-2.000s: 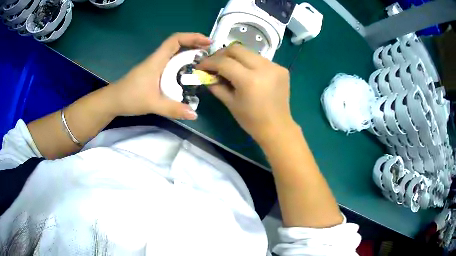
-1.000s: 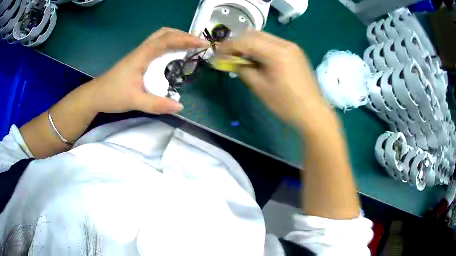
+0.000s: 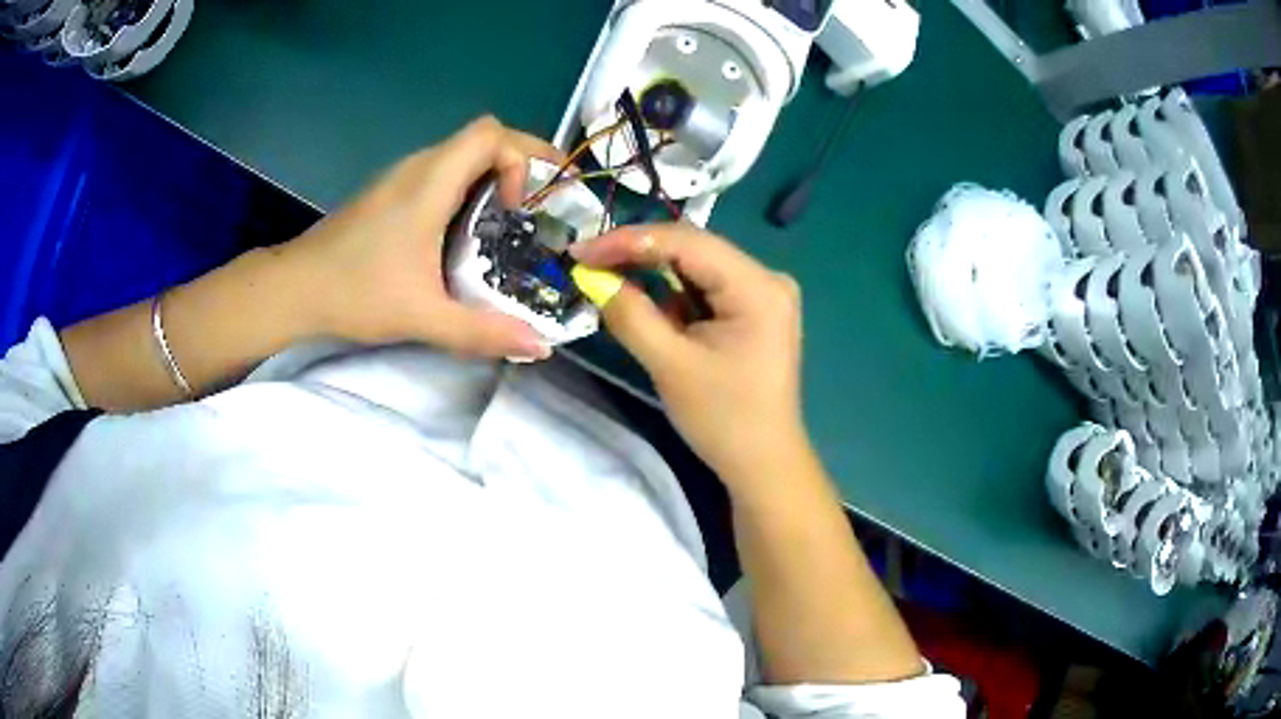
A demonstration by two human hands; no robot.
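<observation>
My left hand (image 3: 386, 253) holds the white camera rear cover (image 3: 468, 261) by its rim, with the dark circuit board (image 3: 523, 264) facing up. My right hand (image 3: 717, 323) is at the cover's right edge, with a yellow wrap (image 3: 597, 284) at the thumb. Its fingertips pinch something small over the board, too small to tell, perhaps a wire end. Thin orange, red and black wires (image 3: 607, 157) run from the cover to the round cavity of the white camera body (image 3: 592, 106). A dark round part (image 3: 665, 103) sits in the cavity.
A white bracket (image 3: 871, 42) juts from the body, and a black cable pigtail (image 3: 791, 205) lies beside it. A fluffy white coil (image 3: 986, 270) and stacked white shells (image 3: 1145, 302) stand right. Nested housings (image 3: 124, 35) are top left. A grey frame (image 3: 1145, 63) is top right.
The cover has turned so its board faces up more openly. My right hand has come back from the cavity to the board's right edge. The wires and the pigtail now show clearly.
</observation>
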